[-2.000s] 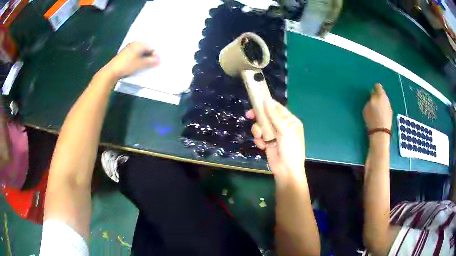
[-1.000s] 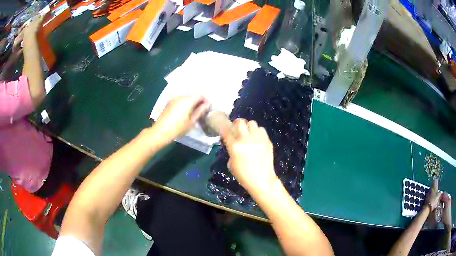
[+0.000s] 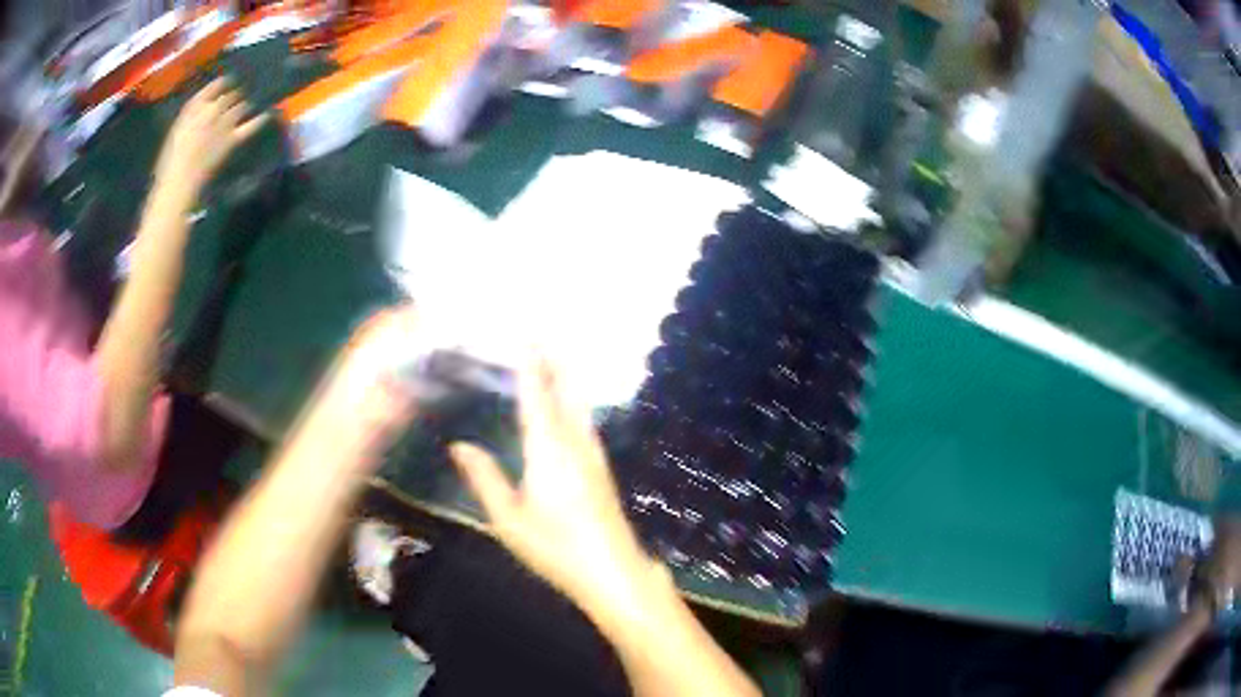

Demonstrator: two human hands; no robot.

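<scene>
The frame is blurred. A stack of white bags or sleeves lies in front of me, with one limp white piece standing out at its left. My left hand is at this piece's lower end, beside a blurred greyish thing; its grip is unclear. My right hand is at the stack's lower edge, fingers apart, with nothing seen in it. Bumpy glossy black rows lie right of the stack. The beige fan cannot be made out.
Orange and white cartons lie along the back. A person in a pink sleeve reaches in at left. A white scrap lies behind the black rows. At far right a neighbour's hand is by a white tray.
The beige fan is no longer recognisable between my hands. My left hand has moved left and a white piece now stands out above it. My right hand has opened and moved left.
</scene>
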